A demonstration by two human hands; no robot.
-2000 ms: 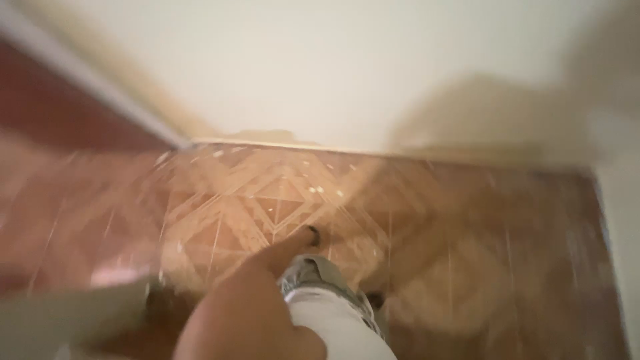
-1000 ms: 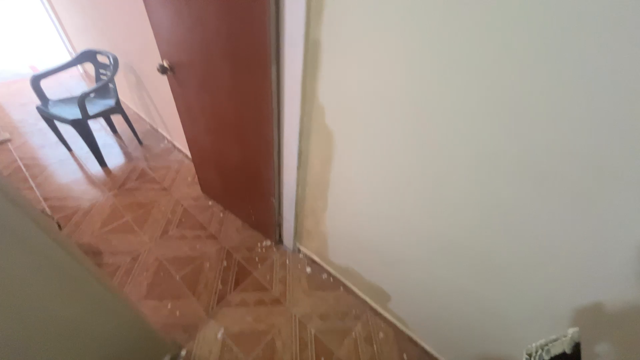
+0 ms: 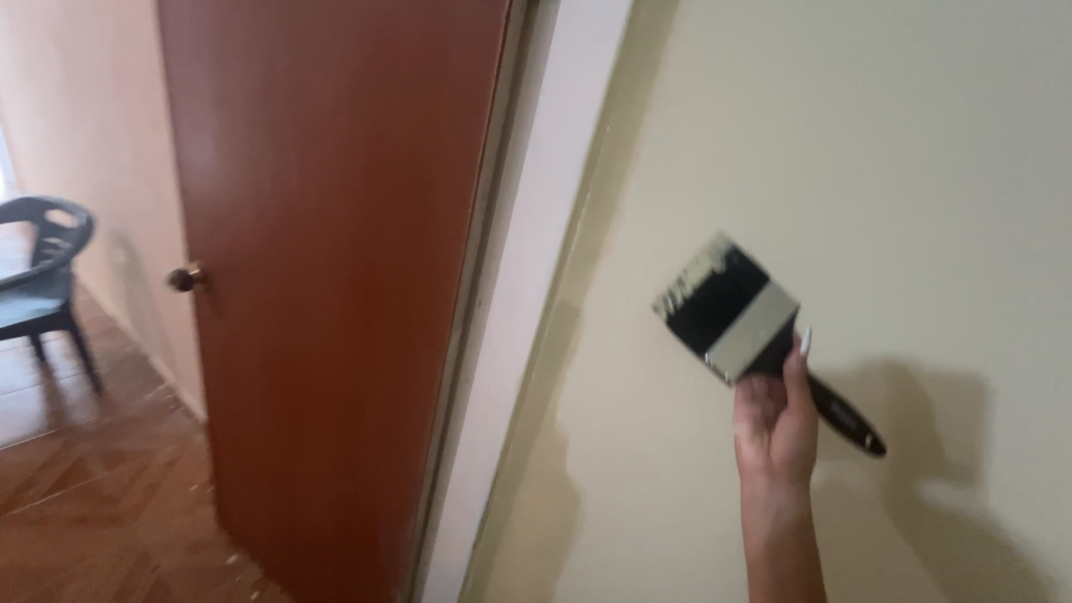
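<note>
My right hand (image 3: pixel 775 414) grips a wide flat paintbrush (image 3: pixel 729 314) near its metal ferrule, with the black handle slanting down to the right. The brush has black bristles whose tips carry cream paint, and it points up and left in front of a cream wall (image 3: pixel 837 167). Along the wall's left edge, beside the white door frame (image 3: pixel 536 251), runs a darker band of paint (image 3: pixel 544 469) with an uneven border. My left hand is out of the frame.
A reddish-brown door (image 3: pixel 335 293) with a round knob (image 3: pixel 186 276) stands left of the frame. Further left is a dark plastic armchair (image 3: pixel 63 285) on the patterned tile floor (image 3: pixel 109 502), which has small light specks. A pale wall (image 3: pixel 92 167) rises behind the chair.
The view has swung up from the floor to the door and wall. The brush, only partly visible at the bottom right one second ago, is now in full view in my right hand.
</note>
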